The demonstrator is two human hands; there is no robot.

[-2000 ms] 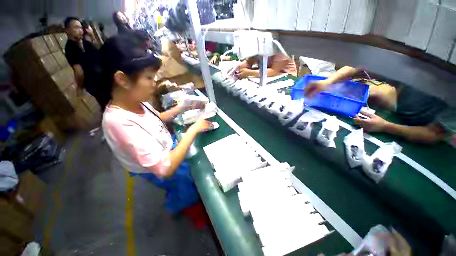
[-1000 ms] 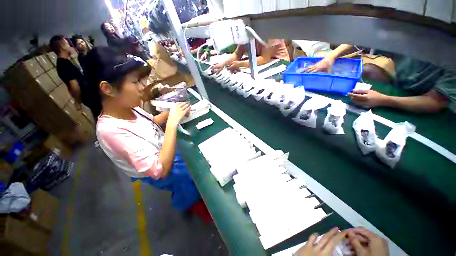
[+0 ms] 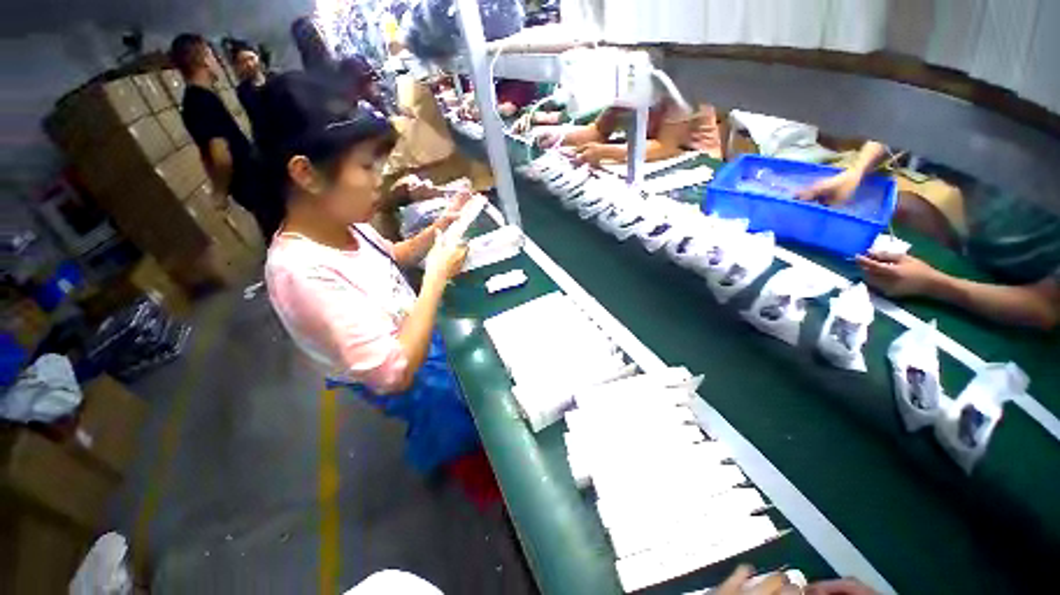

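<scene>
My left hand and my right hand are at the bottom edge, mostly cut off. A small whitish thing shows at my left hand's fingers; what it is and how it is held cannot be made out. Just beyond my hands, white retail boxes lie side by side in a row on the green worktop, with small flaps standing open on their right ends. A second group of white boxes lies behind them.
Bagged products lie in a line on the green conveyor belt. A blue bin stands across it, with another worker's hands there. A worker in a pink top sits at left. A metal post rises beside the belt.
The view has shifted, and my hands now sit lower, largely out of the picture. The whitish pouch seen between them earlier is mostly hidden. The neighbouring worker has raised a white box.
</scene>
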